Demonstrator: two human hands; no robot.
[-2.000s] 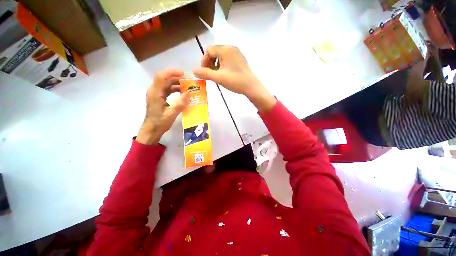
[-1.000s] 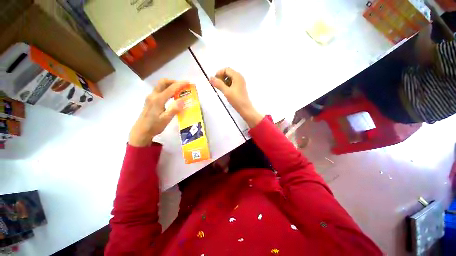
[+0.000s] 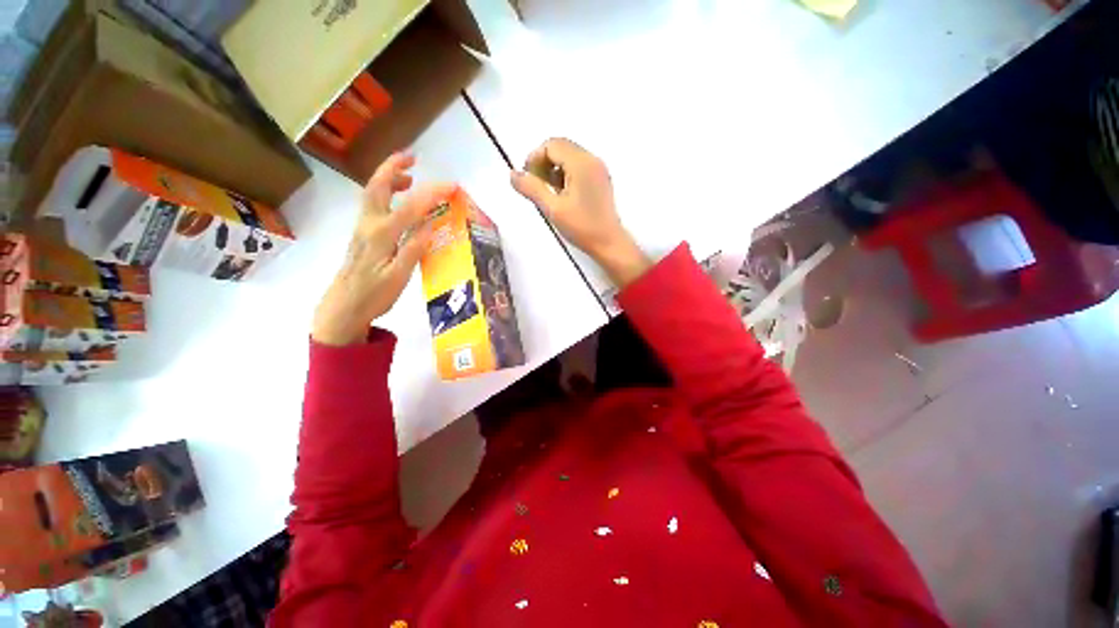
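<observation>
A retail box (image 3: 460, 288) stands on the white table in front of me, its orange and yellow narrow side and black printed face showing. My left hand (image 3: 390, 245) is at the box's upper left, fingers spread, with fingertips at or just over its top edge; I cannot tell if they press on it. My right hand (image 3: 571, 196) is to the right of the box, clear of it, with thumb and forefinger pinched together. Anything between those fingertips is too small to see.
A brown carton (image 3: 325, 61) with orange boxes (image 3: 356, 111) inside lies open beyond the box. More retail boxes (image 3: 184, 221) stand at the left, with others (image 3: 104, 503) at the lower left. White strips (image 3: 792, 288) hang by the table edge. A red stool (image 3: 982, 258) is at the right.
The view has shifted, showing more boxes at the left. The retail box has turned so its black face shows. My left fingers have spread from their hold on its top. My right hand has moved off the box.
</observation>
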